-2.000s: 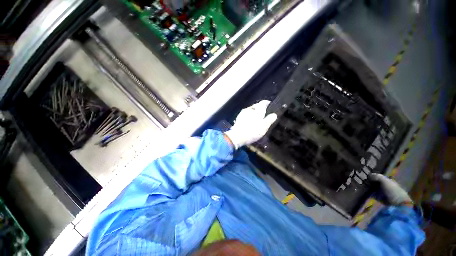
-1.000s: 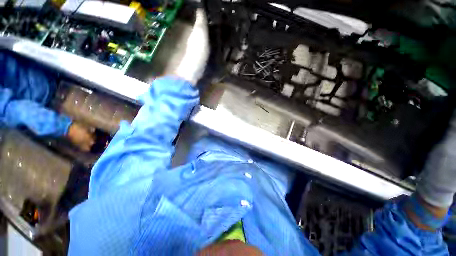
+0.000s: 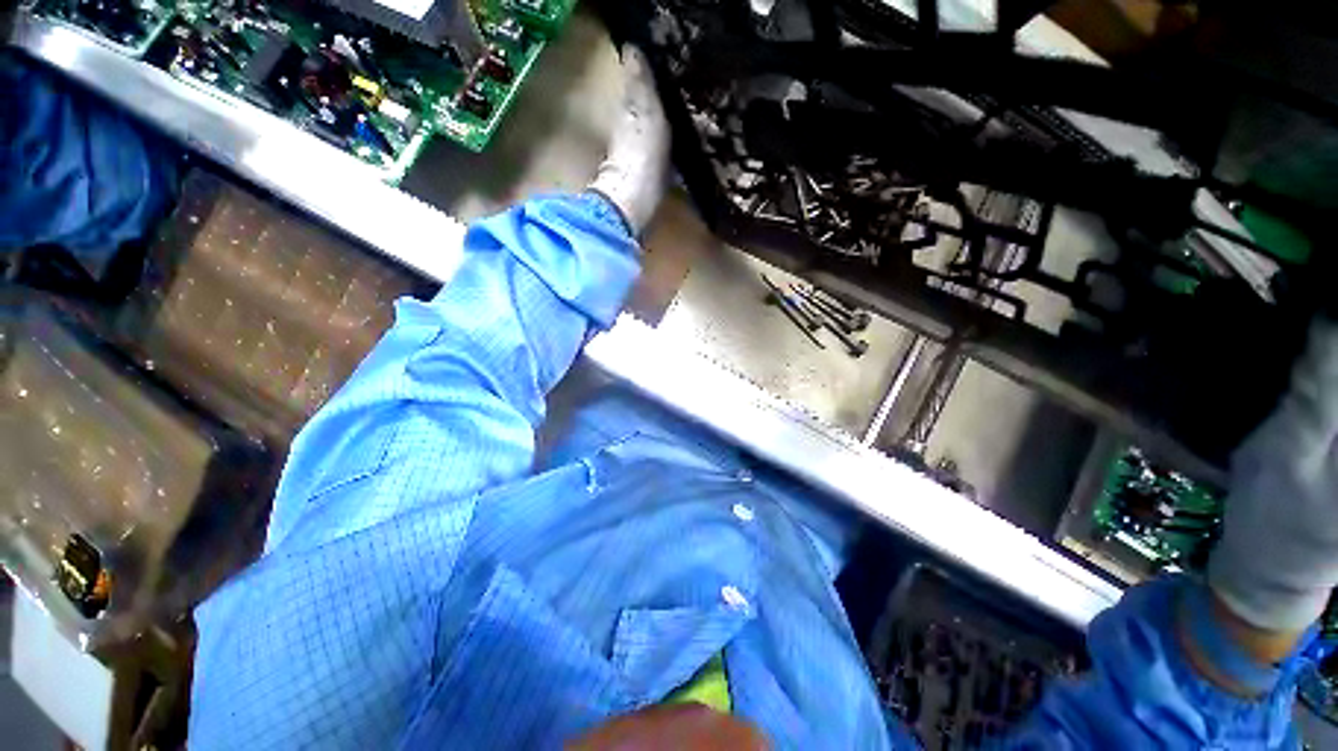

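Observation:
A black carrier frame with irregular cut-outs (image 3: 1013,74) spans the upper right, above the line, tilted. My left hand (image 3: 640,140), in a white glove, is at its left edge; its fingertips are partly hidden. My right hand (image 3: 1291,492), in a pale glove, is at its right end near the picture's rim; its fingers are blurred and hard to make out. Through the cut-outs show thin metal pins (image 3: 822,206). Several more loose pins (image 3: 819,313) lie on the pale plate just below the frame.
A crowded green board (image 3: 316,88) lies at the upper left. Part of another green board (image 3: 1152,499) shows at the right. A silver rail (image 3: 763,411) runs along my body. Clear blister trays (image 3: 257,301) are at the left; a dark tray (image 3: 954,646) is below the rail at the right.
My hands have left the dark tray beside the line and are now at the black carrier frame. Over the last second, the frame has shifted, uncovering loose pins and a green board at the right.

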